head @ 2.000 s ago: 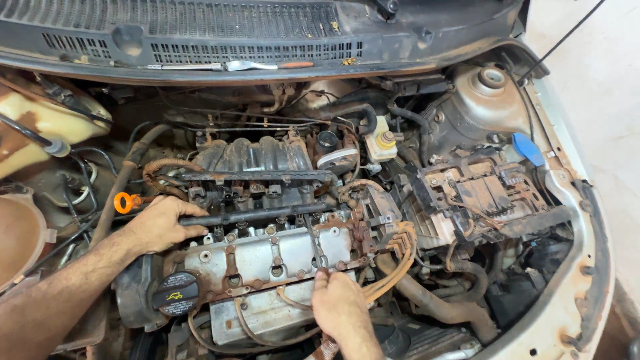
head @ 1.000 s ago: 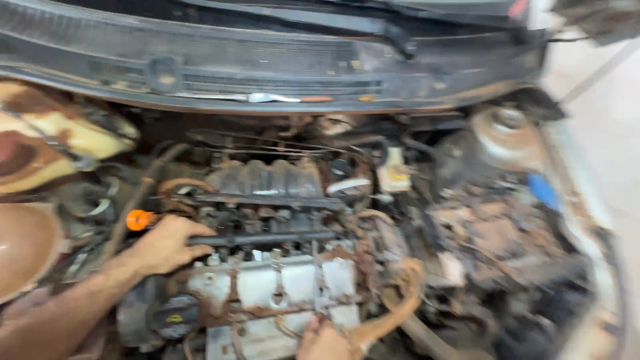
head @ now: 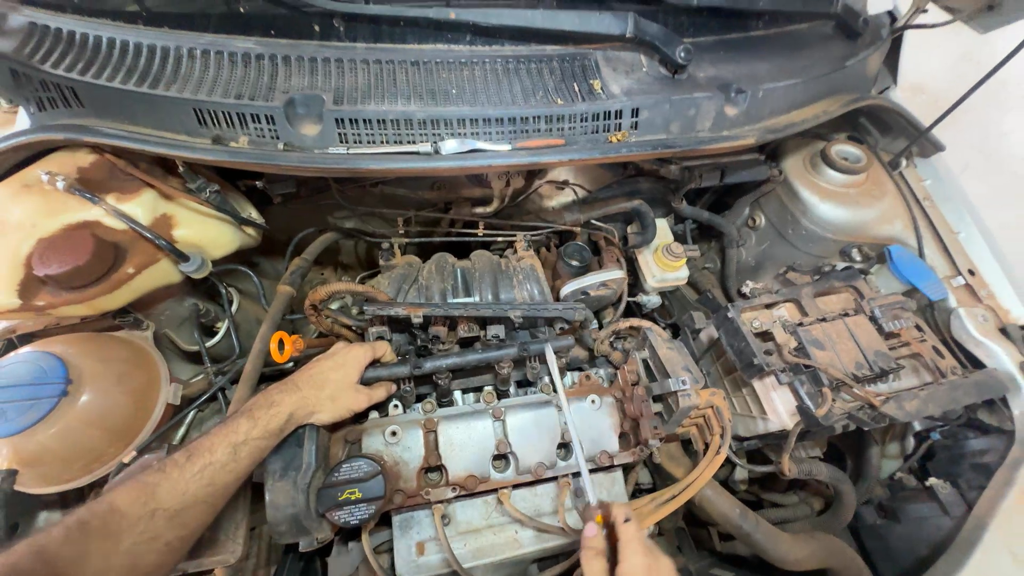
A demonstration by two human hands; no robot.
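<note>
My left hand (head: 344, 382) grips the left end of the black fuel rail (head: 472, 358), which runs across the engine above the silver valve cover (head: 524, 436). In my right hand (head: 624, 544), at the bottom edge, is the handle of a screwdriver. The long metal shaft of the screwdriver (head: 570, 424) slants up over the valve cover, and its tip is at the right part of the rail. Fuel injectors (head: 504, 376) stand below the rail. The black oil filler cap (head: 350, 490) sits at the cover's left end.
An orange dipstick ring (head: 286, 347) stands beside my left hand. Brown spark plug wires (head: 696, 472) curve at the right of the cover. A ratchet (head: 472, 146) lies along the cowl edge. Coolant reservoir (head: 96, 400) at left; dirty battery tray (head: 848, 352) at right.
The screwdriver shaft now reaches up to the fuel rail; earlier my right hand was over the valve cover's lower edge. My left hand stays at the rail's left end.
</note>
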